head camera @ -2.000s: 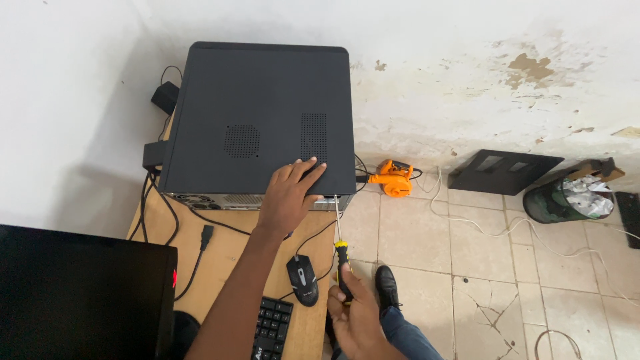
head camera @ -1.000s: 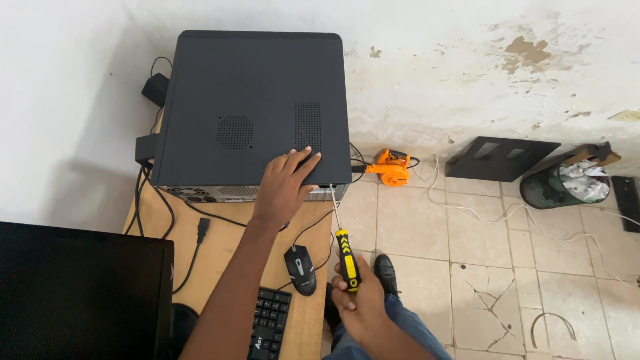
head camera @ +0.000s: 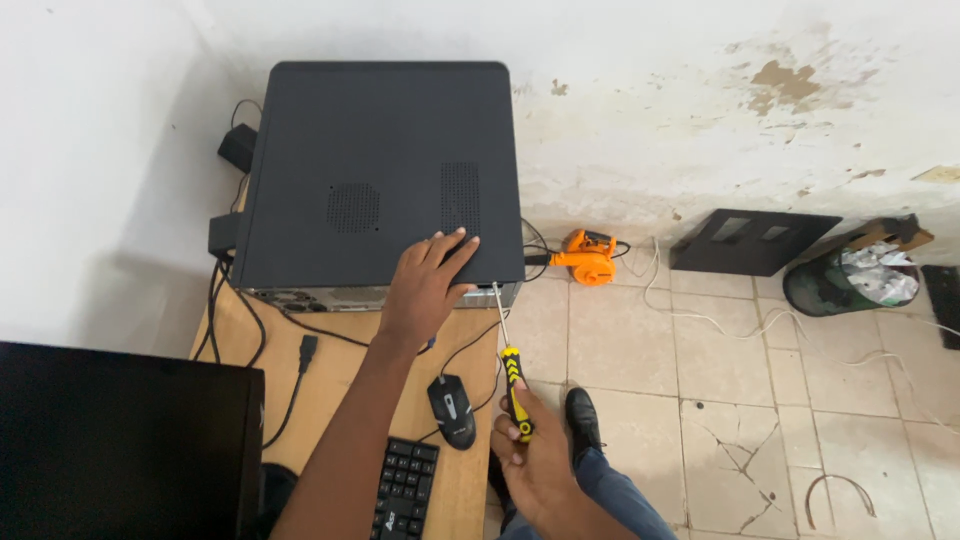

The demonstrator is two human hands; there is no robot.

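A black desktop computer case (head camera: 390, 135) lies on its side on a wooden desk, its rear edge with ports and vents facing me. My left hand (head camera: 431, 281) rests on the side panel near that edge, fingers spread beside a vent grille and holding nothing. My right hand (head camera: 529, 442) grips the yellow and black handle of a screwdriver (head camera: 516, 390). The screwdriver's metal shaft points away from me, and its tip meets the rear edge of the case near the right corner. Whether a screw sits under the tip is too small to tell.
A computer mouse (head camera: 452, 412), a keyboard (head camera: 405, 487), a loose power cable (head camera: 306, 356) and a monitor (head camera: 127, 442) are on the desk. An orange blower (head camera: 591, 259) is right of the case. On the tiled floor are a black panel (head camera: 750, 244) and a waste bin (head camera: 832, 281).
Between the earlier frames and now, the right hand's fingers have shifted around the screwdriver handle. The left hand has stayed on the case, and the screwdriver tip remains at its rear edge.
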